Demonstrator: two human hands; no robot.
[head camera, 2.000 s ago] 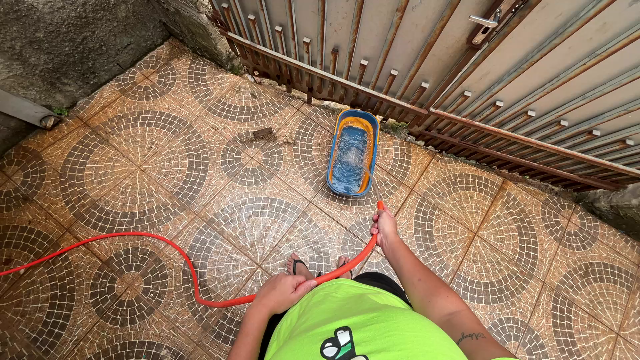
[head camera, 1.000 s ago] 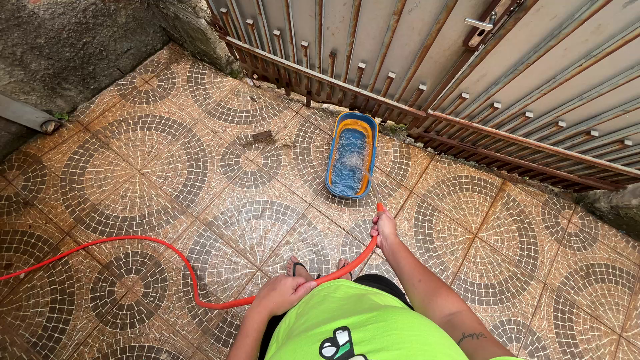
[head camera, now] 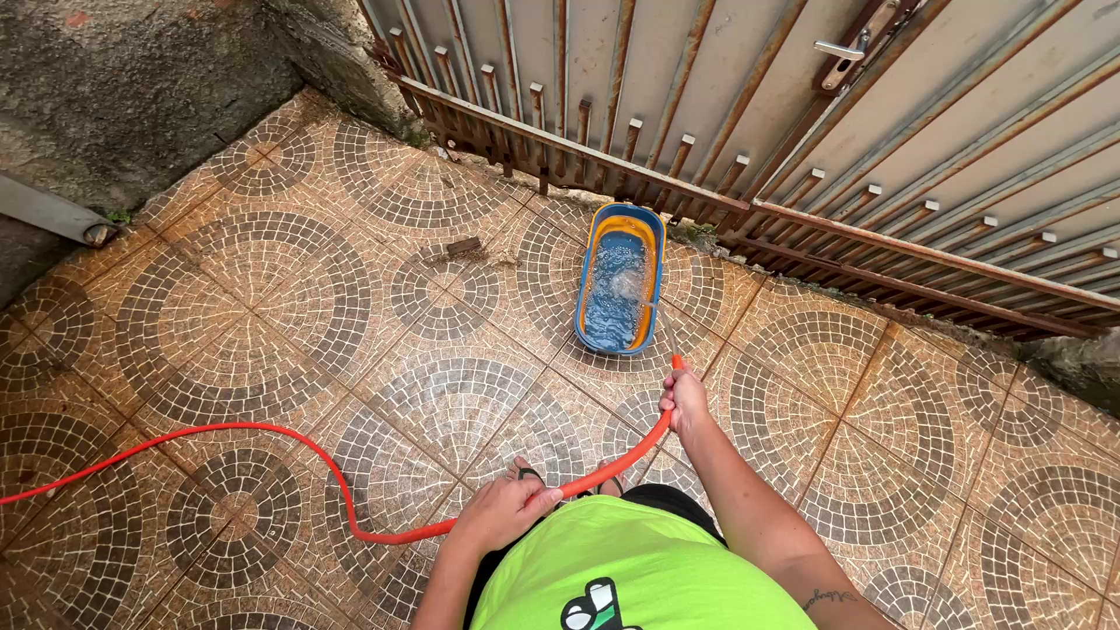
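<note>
My right hand (head camera: 685, 399) is closed around an orange-red garden hose (head camera: 619, 465) just behind its open end. A thin stream of water runs from that end into a blue and yellow oblong plastic basin (head camera: 582, 304), where the water bubbles. The basin stands on the tiled floor beyond my right hand. Near my waist, my left hand (head camera: 506, 514) holds a lower stretch of the same hose, which passes under the palm. From there the hose curves across the floor to the left edge of the view.
A rusty barred metal gate (head camera: 691, 96) with a lever handle (head camera: 840, 51) rises behind the basin. A rough concrete wall (head camera: 140, 105) and a metal pipe (head camera: 52, 208) are at the left. A small dark fragment (head camera: 464, 247) lies left of the basin. The floor looks wet.
</note>
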